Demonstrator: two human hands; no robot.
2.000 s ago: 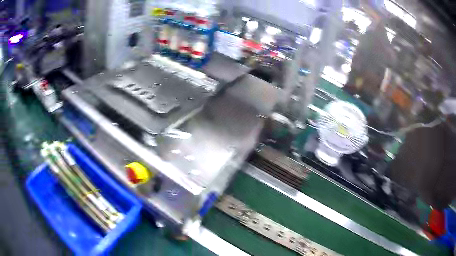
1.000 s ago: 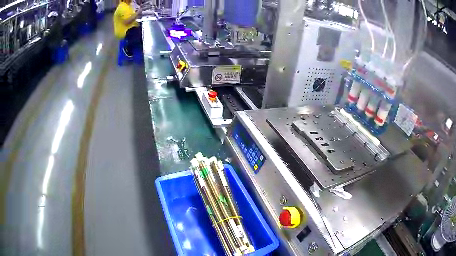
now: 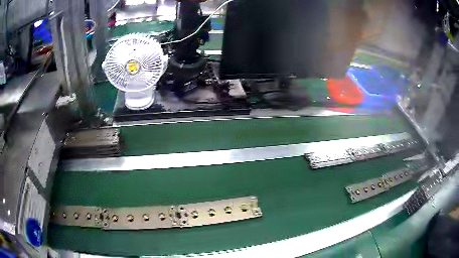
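No hand is in view. A row of fixture plates [image 3: 138, 214] lies end to end on the green conveyor belt [image 3: 297, 196] at the lower left, with small round brass-coloured seated parts in them. A second row of fixture plates [image 3: 380, 184] lies on the belt at the right. Behind it, paler fixture plates [image 3: 332, 158] lie against the metal rail. A dark layered stack of fixture plates [image 3: 93, 142] sits at the left beside the machine. Another dark slotted block [image 3: 422, 195] is at the far right by the near rail.
The stainless machine [image 3: 37, 156] stands at the left edge. A white fan [image 3: 135, 68] and black monitor [image 3: 282, 38] stand beyond the belt. A blurred red bin [image 3: 345, 90] and blue bin [image 3: 375, 80] are behind at the right. Metal rails [image 3: 211, 157] run along the belt.
The view has swung right, from the machine and blue parts bin to the conveyor. The bundled rods and bin have left the picture; the fan, monitor and plate rows now show.
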